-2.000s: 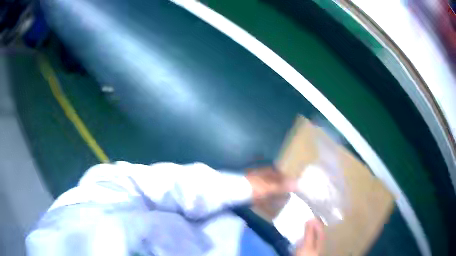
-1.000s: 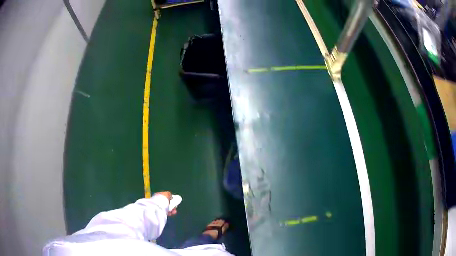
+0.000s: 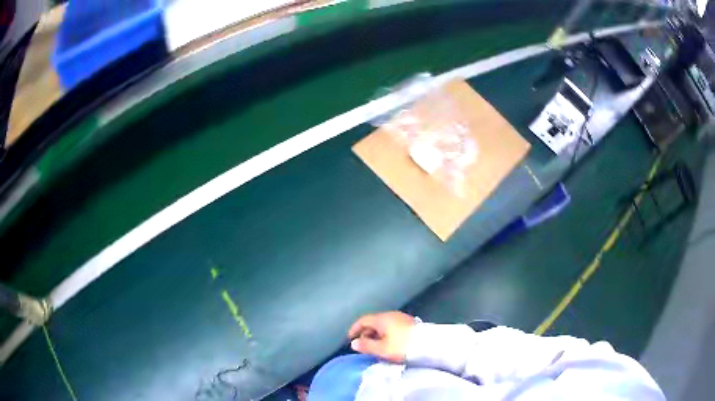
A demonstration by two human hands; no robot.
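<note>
My right hand [image 3: 382, 337] is at the lower middle, at the front edge of the green bench, with its fingers loosely curled and a gap to the thumb. I see nothing in it. A tan cardboard sheet [image 3: 447, 223] lies flat on the bench, beyond my hand. A crinkled clear plastic bag [image 3: 459, 145] lies on it and reaches past its far edge. A white piece [image 3: 427, 157] is in or under the bag; I cannot tell which. My left hand is not in view.
A blue bin [image 3: 110, 43] is on the shelf at the upper left. A white device [image 3: 560, 121] stands on the bench at the right, with dark equipment beyond. A blue crate [image 3: 549, 205] is at the bench edge. A metal post [image 3: 23, 305] is at the left.
The view has swung from the floor and bench to the cardboard and bag. My left hand, which held a small white thing over the floor, has left the view. My right hand has come into view.
</note>
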